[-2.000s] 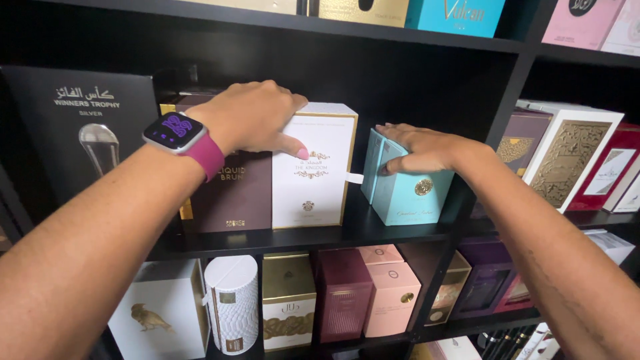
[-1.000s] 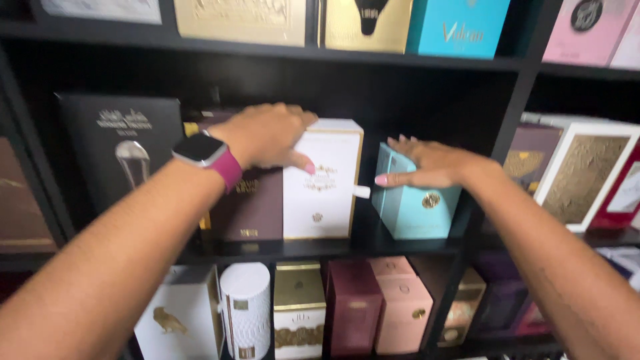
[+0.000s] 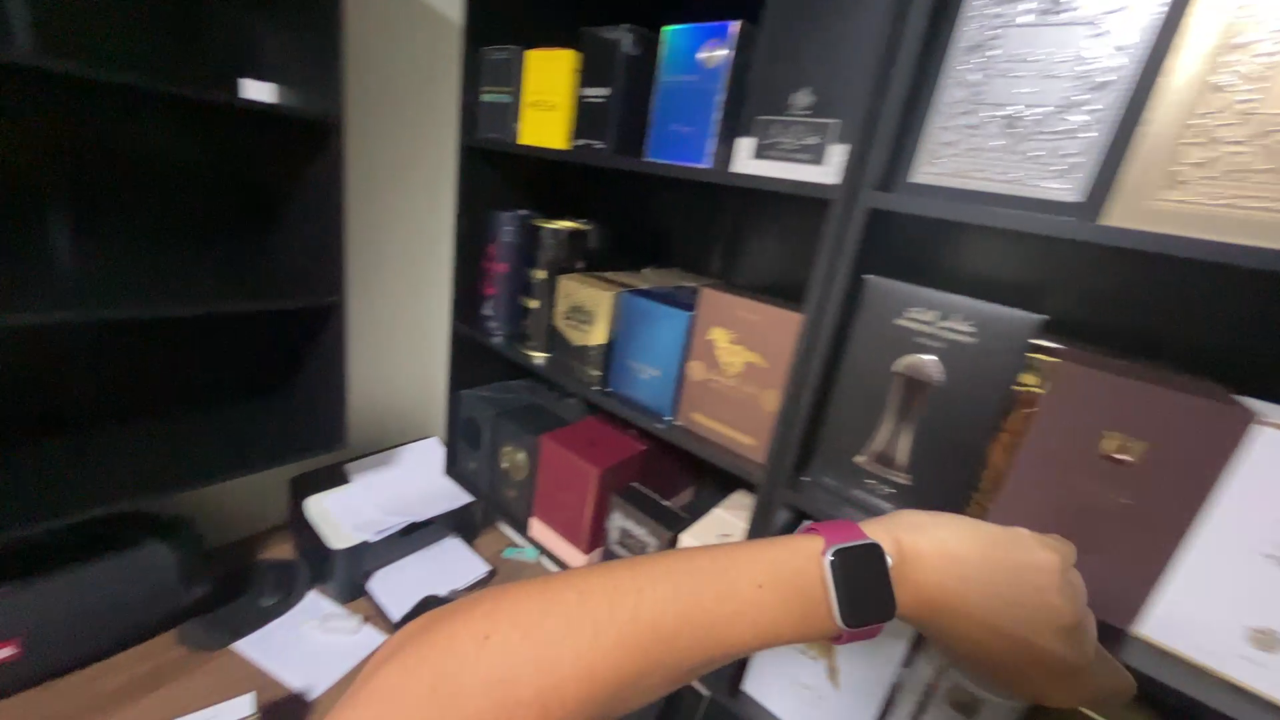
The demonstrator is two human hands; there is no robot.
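My left hand (image 3: 995,605), with a smartwatch on a magenta band at the wrist, reaches in from below in front of the right-hand shelves. Its fingers curl downward and their tips are hidden, so I cannot tell whether it holds anything. Behind it stands a dark brown box (image 3: 1110,470), with a white box (image 3: 1225,560) at its right. A black box with a silver trophy picture (image 3: 900,400) stands up and to the left of the hand. Below the wrist, part of a white box with a gold bird (image 3: 825,680) shows. My right hand is out of view.
Black shelves (image 3: 660,165) hold several upright boxes, among them a yellow one (image 3: 549,98), a blue one (image 3: 650,350) and a brown one with a gold horse (image 3: 742,370). A dark red box (image 3: 585,480) stands lower. Papers (image 3: 400,495) lie on a printer-like black object over a wooden desk (image 3: 110,665).
The view has swung far to the left. My left hand has left the top of the white box and is now lower, in front of the brown box. My right hand has gone out of view.
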